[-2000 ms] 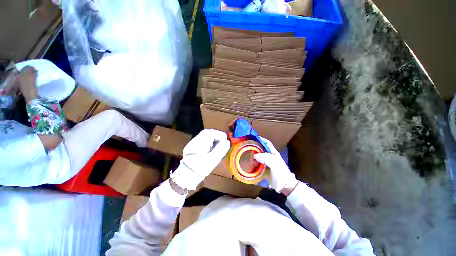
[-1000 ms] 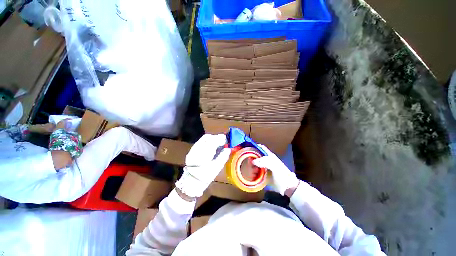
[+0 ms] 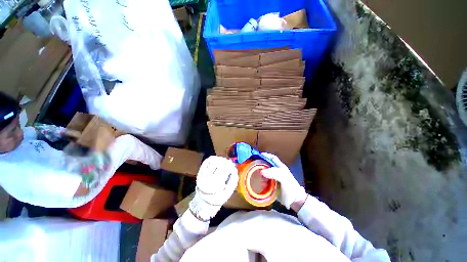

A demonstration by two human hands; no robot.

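Observation:
My right hand (image 3: 284, 179), in a white glove, holds the blue and orange tape gun (image 3: 248, 152) with its yellow-orange tape roll (image 3: 242, 185) facing up. My left hand (image 3: 217, 180), also white-gloved, is curled at the left side of the tape gun; whether its fingers grip the tool or the tape end cannot be told. A brown carton surface (image 3: 236, 201) shows under and between the hands, mostly hidden. The stack of flat cartons (image 3: 258, 110) leans just beyond the tape gun.
A blue tote (image 3: 271, 38) stands behind the stack. A large plastic bag (image 3: 143, 71) is at the left. A coworker (image 3: 46, 171) sits on a red stool (image 3: 105, 197) handling a carton. Loose cartons (image 3: 148, 199) lie on the floor. A wrapped stack (image 3: 61, 240) is lower left, a stained concrete ledge (image 3: 379, 148) right.
My hands and the tape gun have moved slightly lower in view. My left hand has turned more back-up. The coworker has leaned into view, arms now over a carton.

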